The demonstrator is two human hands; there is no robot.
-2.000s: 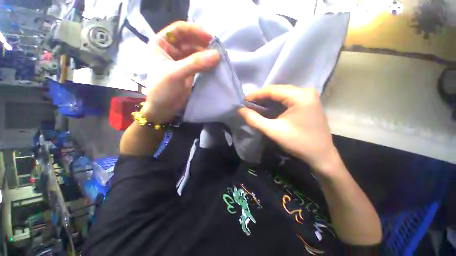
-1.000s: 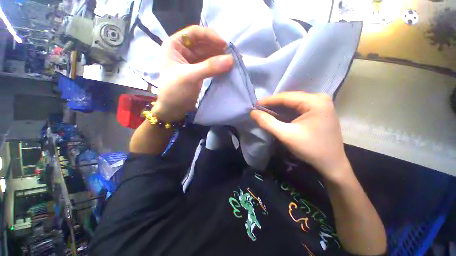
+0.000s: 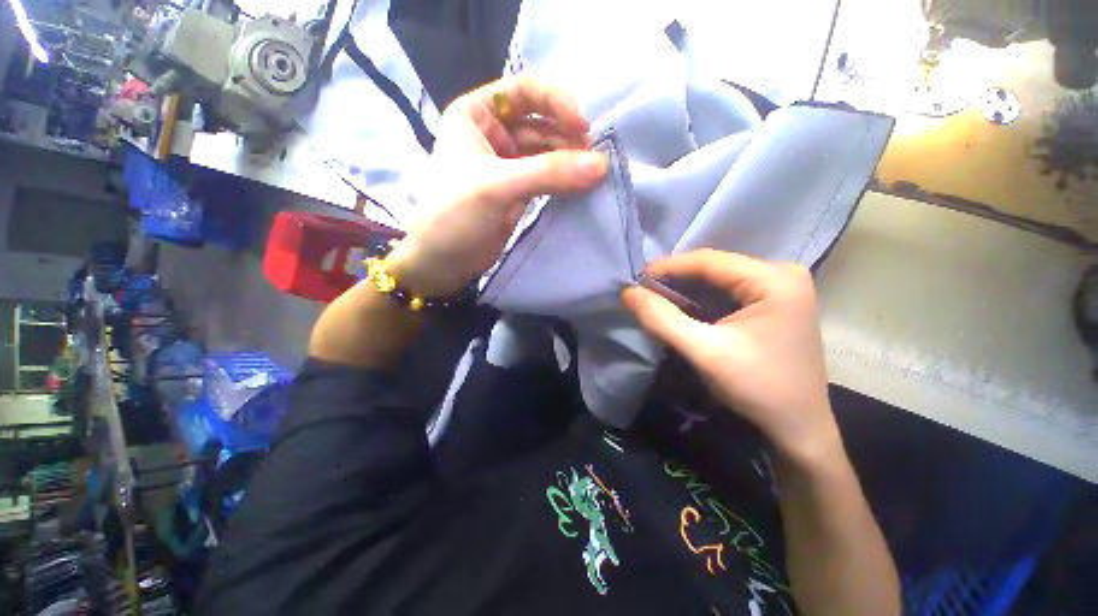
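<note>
A light grey garment panel [image 3: 747,181] with dark stitched edges spreads over the table and hangs down in front of my chest. My left hand [image 3: 524,163] pinches the upper end of a dark-edged seam [image 3: 623,199] between thumb and fingers. My right hand [image 3: 722,319] pinches the same seam lower down, and the edge is drawn fairly straight between them. A corner of the panel hangs below my left hand. A narrow pale strip [image 3: 455,391] hangs over my black top. Some right fingertips are hidden by cloth.
The pale sewing table [image 3: 963,301] has a worn yellow-brown patch at upper right. A machine part with a round disc [image 3: 275,63] stands at upper left. A red container [image 3: 316,255] is left of my left wrist. Blue baskets are at left and lower right.
Both hands and the cloth sit slightly lower and further right in view, as the view shifts. The same seam stays pinched; the stitch lines on the panel show more clearly.
</note>
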